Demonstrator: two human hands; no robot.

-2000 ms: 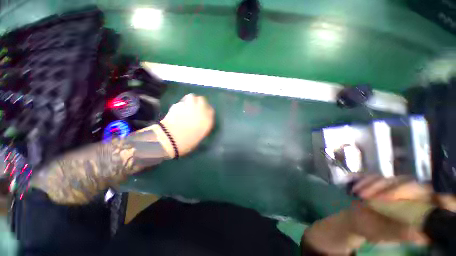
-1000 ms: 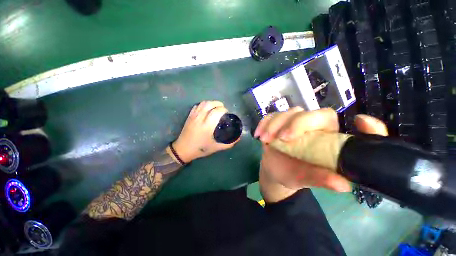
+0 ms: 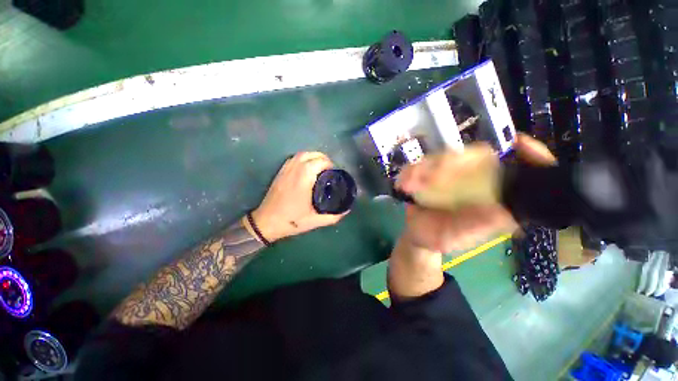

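Observation:
A black cylindrical device unit [image 3: 334,191] stands upright on the dark green mat, its recessed round end facing up. My left hand [image 3: 296,195] is wrapped around its left side. My right hand [image 3: 453,197] grips the tan-wrapped part of a black electric screwdriver [image 3: 565,195], which is blurred. The screwdriver's tip is over the near left corner of the white screw feeder [image 3: 440,113] with blue-purple edges. No screw can be made out on the tip.
Another black unit [image 3: 389,56] lies on the white strip [image 3: 223,83]. Units with ring ends, one lit purple [image 3: 15,292], lie at the left edge. Stacked black trays [image 3: 595,97] stand at the right. Blue items [image 3: 599,366] are at lower right.
The view has shifted slightly. The screwdriver tip has moved close to the feeder's near left corner. My left hand still holds the unit in about the same place.

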